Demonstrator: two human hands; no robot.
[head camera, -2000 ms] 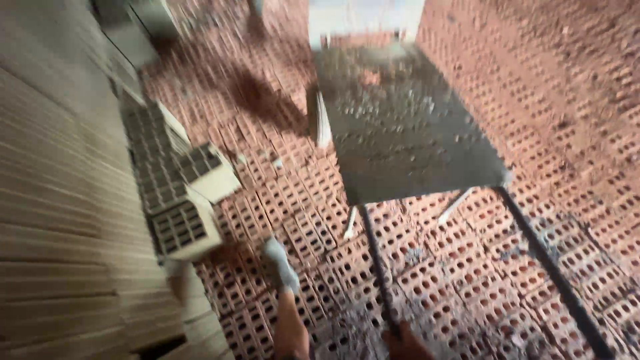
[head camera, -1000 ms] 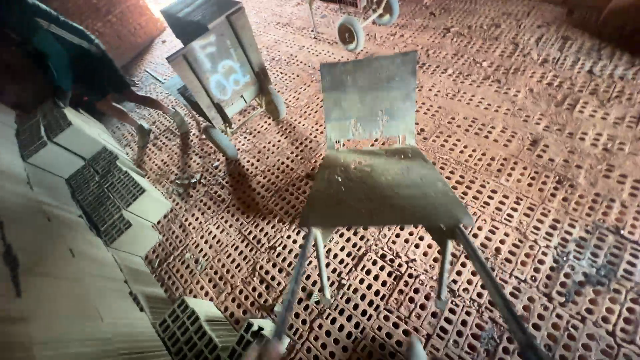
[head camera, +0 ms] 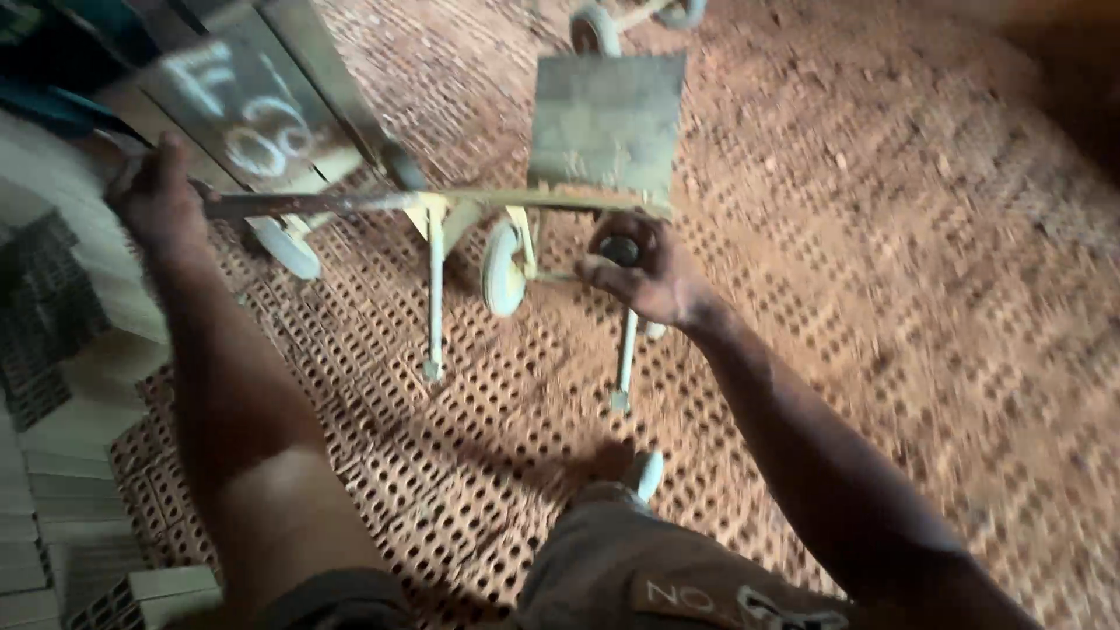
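Observation:
My left hand (head camera: 166, 197) is closed round the end of one long metal handle of a hand cart, at the left. My right hand (head camera: 639, 267) grips the other handle, whose round dark end points toward me. The cart's upright metal back plate (head camera: 606, 127) stands beyond my right hand. Its flat bed is seen nearly edge-on, level with my hands. Under it show a pale wheel (head camera: 503, 269) and two thin support legs (head camera: 435, 297), which look raised off the floor, though blur makes this unsure.
A second cart (head camera: 249, 114) with chalk marks stands close at the left, beside a person in dark clothing (head camera: 61, 52). Pale hollow blocks (head camera: 70, 420) are stacked along the left. Another wheeled cart's wheel (head camera: 595, 31) is at the top. Perforated red bricks (head camera: 490, 420) pave the floor.
Both my hands and forearms have come fully into view on the handles. The cart's bed, seen from above earlier, now shows nearly edge-on. The chalk-marked cart is nearer. The view has shifted.

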